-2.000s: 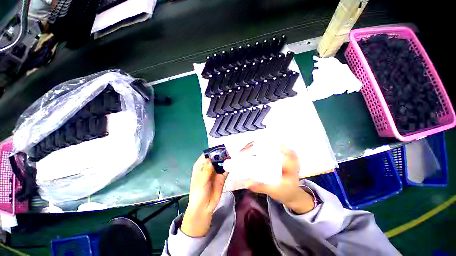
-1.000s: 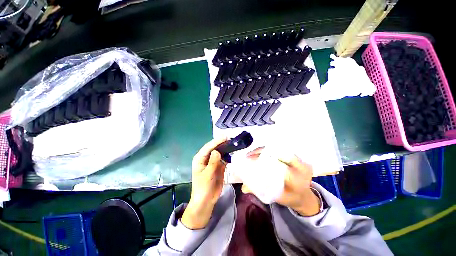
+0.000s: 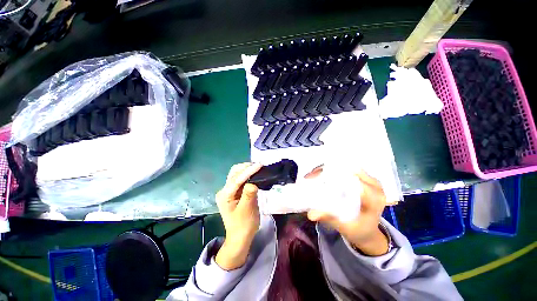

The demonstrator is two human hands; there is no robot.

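My left hand (image 3: pixel 240 203) holds a black angled housing (image 3: pixel 275 174) between thumb and fingers, above the near part of the white sheet (image 3: pixel 347 147). My right hand (image 3: pixel 366 213) holds a pale whitish object (image 3: pixel 338 197), which looks like the squeeze bottle; its outline is washed out against the sheet. It lies close to the right of the housing; I cannot tell whether they touch. Black V-shaped pieces (image 3: pixel 312 100) stand in several neat rows on the sheet beyond my hands, with small light dots at their top ends. The front row is shorter.
A clear plastic bag (image 3: pixel 171 135) with stacked black housings lies at left. A pink basket (image 3: pixel 449 109) of small black pieces is at right, beside a crumpled white cloth (image 3: pixel 410 93) and a yellowish post (image 3: pixel 430 35). Blue crates (image 3: pixel 433 217) and a round black stool (image 3: pixel 136 264) are below the bench.
Since two seconds ago, the view has shifted. The housing has turned from its open end facing me to lying sideways. My right hand and the pale object have moved slightly right from the housing.
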